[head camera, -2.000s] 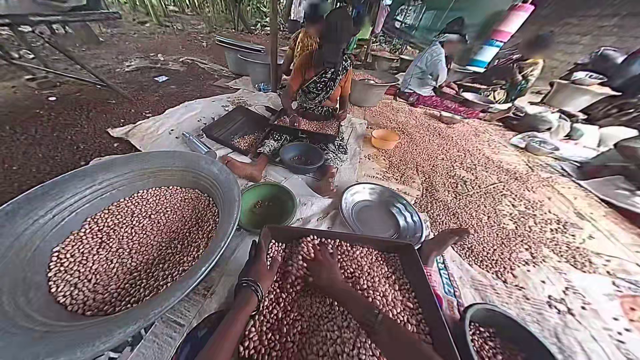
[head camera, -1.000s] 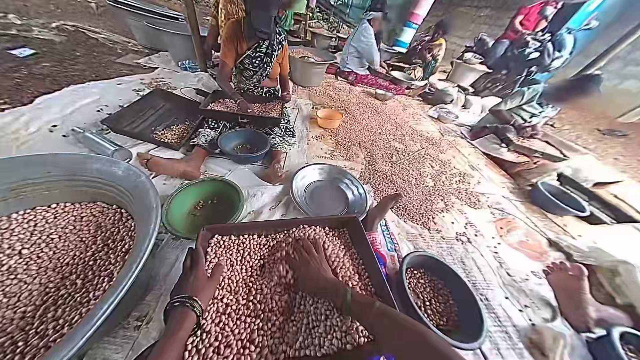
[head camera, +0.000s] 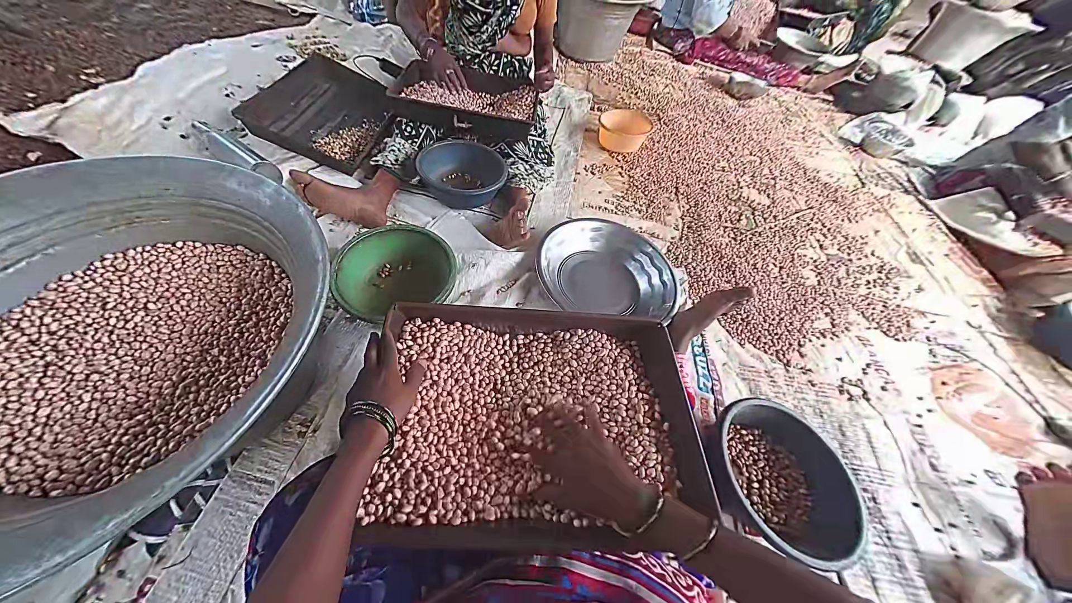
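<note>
A dark rectangular tray (head camera: 536, 315) filled with pinkish-brown nuts or seeds (head camera: 469, 402) rests at my lap. My left hand (head camera: 385, 381) holds the tray's left side, its thumb inside over the nuts and bangles at the wrist. On the right part of the pile, my right hand (head camera: 586, 461) lies spread among the nuts, its fingertips blurred; whether any are in its grasp is unclear. A green bowl (head camera: 392, 272) with a few pieces and a shiny steel basin (head camera: 609, 268) stand just beyond the tray. Close to its right side is a grey bowl (head camera: 791, 486) partly filled with darker nuts.
A large metal tub (head camera: 310, 276) of nuts stands at left. Across from me a person's hand (head camera: 444, 71) works in another tray (head camera: 469, 117), near a blue bowl (head camera: 462, 172). An orange bowl (head camera: 625, 130) stands by nuts spread on the sheet (head camera: 779, 243). A bare foot (head camera: 1047, 511) shows at right.
My right hand has moved nearer to me across the nuts, from the upper middle of the tray to its right part. My left hand stays at the left side. The view has shifted.
</note>
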